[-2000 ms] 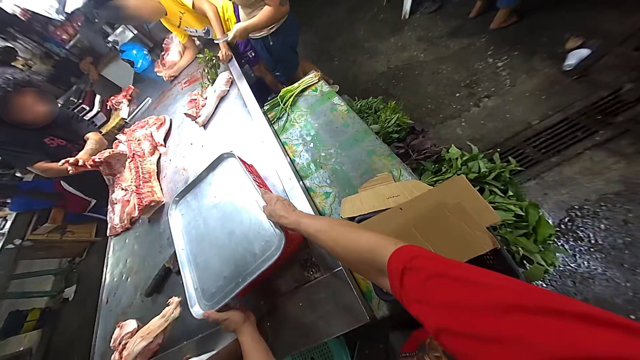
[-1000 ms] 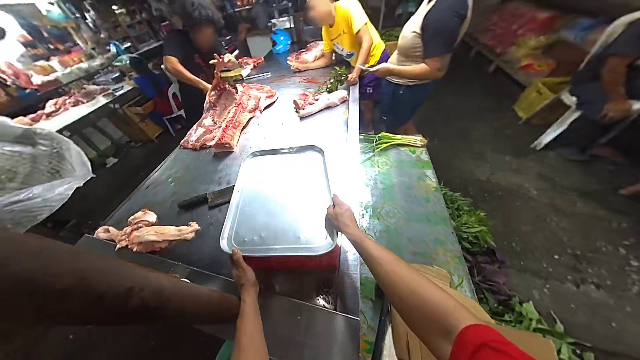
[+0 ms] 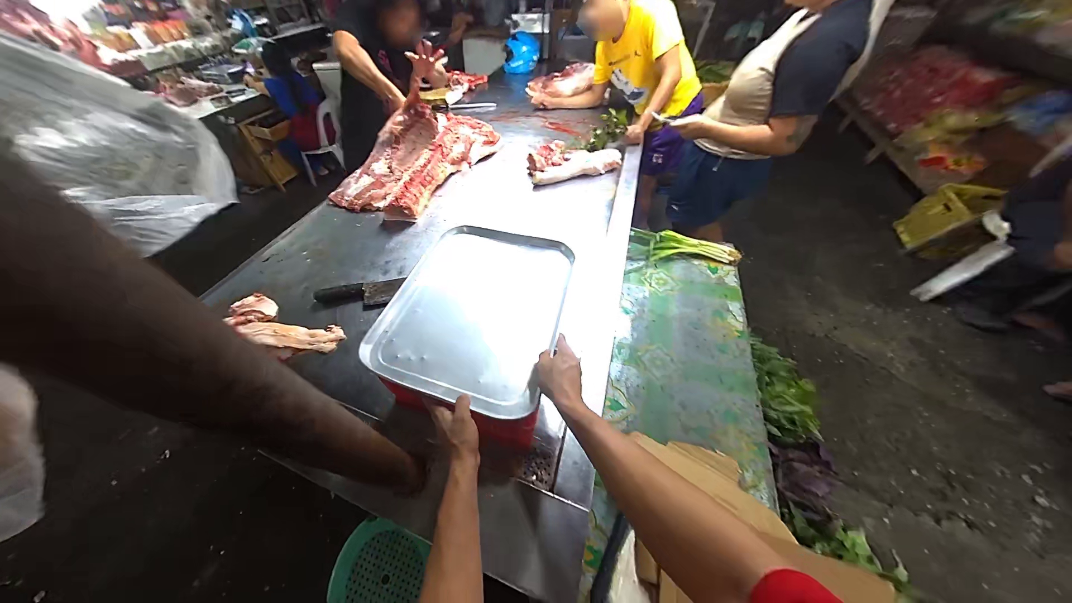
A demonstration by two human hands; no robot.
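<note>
A rectangular metal tray [image 3: 473, 314] rests on a red container [image 3: 508, 429] on the steel table. At its near edge, my left hand [image 3: 456, 429] has the thumb up and the fingers hidden under the rim. My right hand [image 3: 559, 371] grips the tray's right side near the near corner. Left of the tray lies a cleaver [image 3: 360, 292] with a dark handle, its blade reaching the tray's edge. Cut meat [image 3: 285, 335] lies farther left. Beyond the tray are a large slab of ribbed meat [image 3: 419, 159] and a meat leg piece [image 3: 574, 163].
A thick brown post [image 3: 209, 360] crosses the left side. Green onions [image 3: 682, 246] lie on a green patterned table cover [image 3: 687, 343] at right, with cardboard [image 3: 712, 477] nearer. A green perforated basket [image 3: 381, 565] stands below the table. Several people stand around the far end.
The view has turned strongly since two seconds ago. Both hands remain at the tray's edges. The person at the far left of the table now has a raised hand beside the large meat slab.
</note>
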